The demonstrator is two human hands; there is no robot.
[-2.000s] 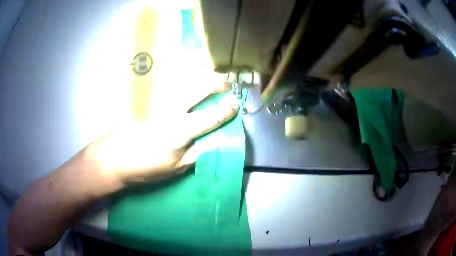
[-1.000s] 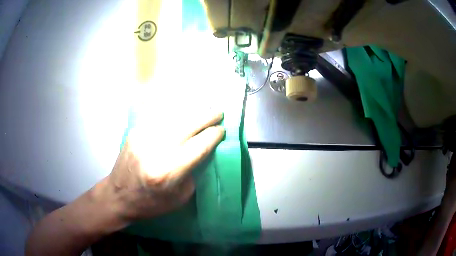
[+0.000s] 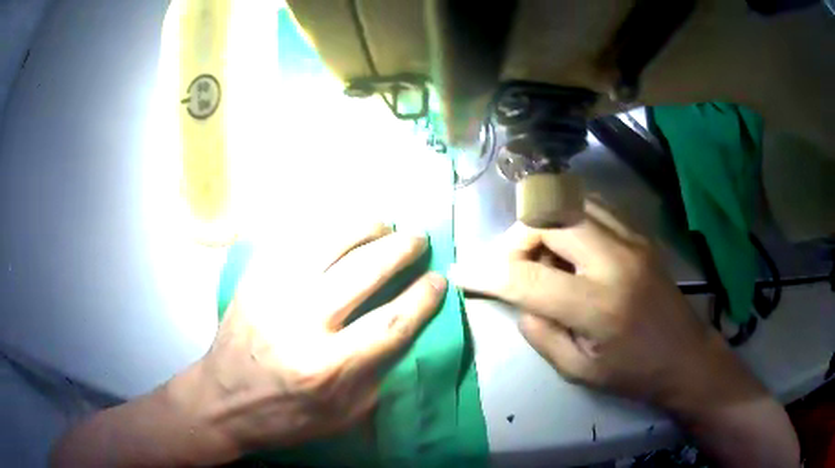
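Observation:
A green fabric piece point(image 3: 430, 384) runs from the needle area of a cream sewing machine point(image 3: 384, 37) down over the white table's front edge. My left hand point(image 3: 311, 338) lies on the fabric, its fingertips pressing it below the needle. My right hand point(image 3: 595, 302) is right of the fabric, under the cream knob point(image 3: 549, 199). Its foremost fingertip is at the fabric's right edge, its other fingers bent. Glare washes out the fabric near the needle and that fingertip, so a grip there cannot be told.
A green offcut point(image 3: 719, 201) lies at the right, over black scissors point(image 3: 740, 331). A yellow strip with a round black emblem point(image 3: 203, 96) is at the upper left. A dark seam crosses the table at the right. The machine head overhangs the work.
My right hand has come in from the right to the fabric's edge. My left hand moved down along the fabric from near the needle, then slightly right. The camera view has shifted.

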